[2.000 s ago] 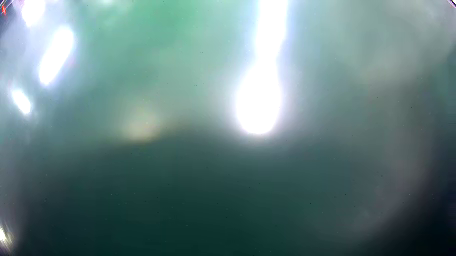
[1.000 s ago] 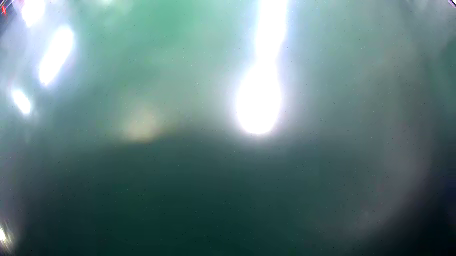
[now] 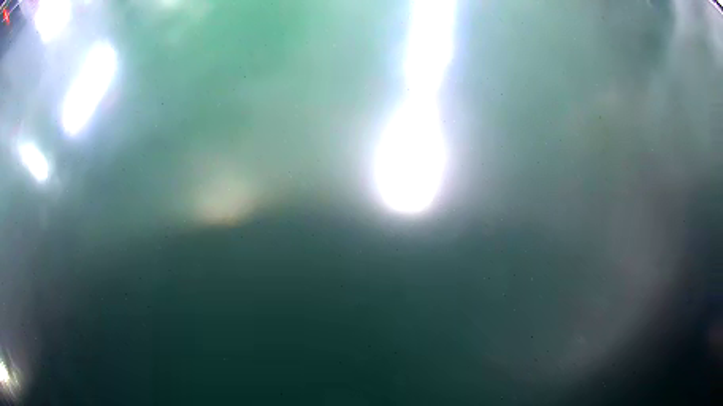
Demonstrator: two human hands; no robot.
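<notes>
A blurred, glossy dark-green surface (image 3: 317, 309) fills nearly the whole head view, very close to the camera. A bright white glare (image 3: 409, 158) runs down from the top edge near the middle. A faint pale-yellow blurred spot (image 3: 225, 202) shows left of it. Neither my left hand nor my right hand is in view. No tool or workpiece can be made out.
Further white glare patches (image 3: 89, 89) lie along the upper left. A small red mark (image 3: 5, 16) shows at the top left corner. Greyish blurred streaks run down the right side; what they are cannot be told.
The greyish reflections at the upper right have shifted slightly. The green surface and the white glares have stayed in place.
</notes>
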